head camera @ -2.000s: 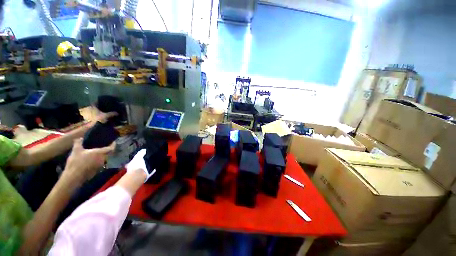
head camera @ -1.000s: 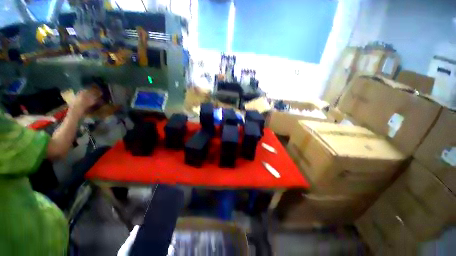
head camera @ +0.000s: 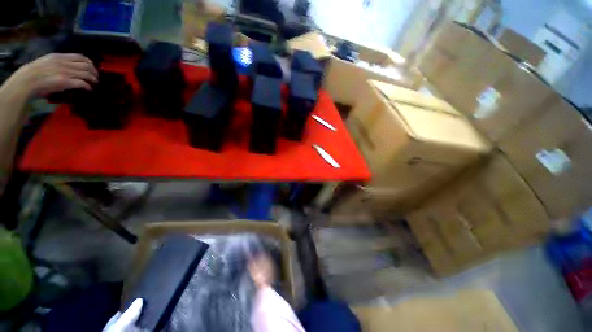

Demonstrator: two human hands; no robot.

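My left hand (head camera: 128,316), in a white glove and cut off by the bottom edge, holds a flat black case (head camera: 170,275) over the left side of an open carton (head camera: 221,227). Crinkled clear plastic sleeves (head camera: 211,285) fill the carton. My right hand (head camera: 261,269), bare with a pink sleeve, is over or among the sleeves at the carton's right side. It is blurred, and its grip cannot be made out.
Black case stacks (head camera: 266,113) stand on the red table (head camera: 259,162), with two pale blades (head camera: 326,156) at its right. Another person's hand (head camera: 61,72) touches the left stack. Closed cartons (head camera: 415,136) stand at right. Another carton's cardboard (head camera: 441,314) lies lower right.
The view has tilted down and right. My gloved hand, first at the table's left, now holds the case over the carton. My right hand has come into view. The other person's hand has reached the left stack.
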